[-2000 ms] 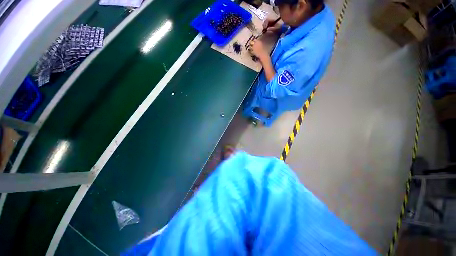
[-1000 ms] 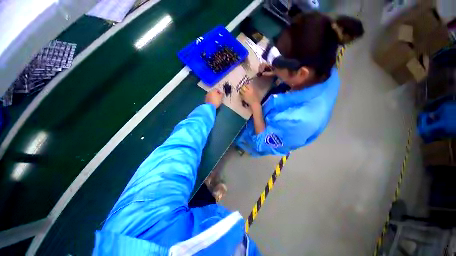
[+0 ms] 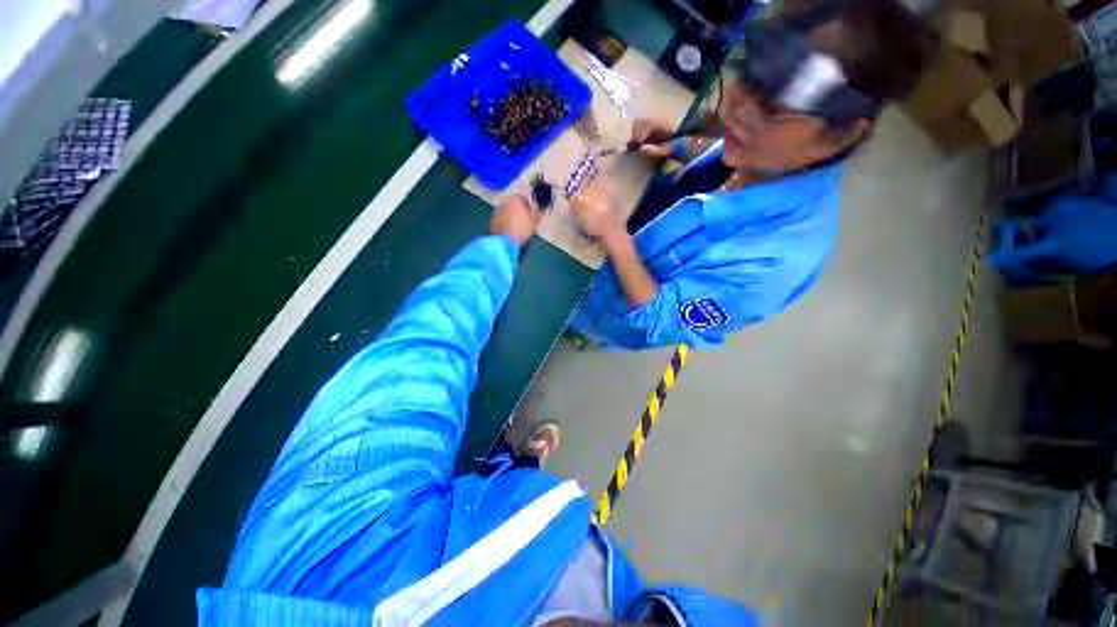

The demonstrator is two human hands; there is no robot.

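Note:
My left hand reaches in from the lower left in a blue sleeve, at the near edge of a tan cardboard mat. Its fingertips are at a small heap of dark parts on the mat. The fingers are small and blurred, so I cannot tell whether they hold a part. A blue tray with many dark, coppery parts stands just beyond, partly over the mat. My right hand is not in view.
A person in a blue smock works at the mat with both hands, one holding a thin dark tool. The green bench borders a pale-edged conveyor. Cartons and yellow-black tape are on the floor.
My left arm, not seen reaching out at first, came to the mat, and its hand is now at the dark heap. The neighbour's head has lifted and moved right. The view has shifted.

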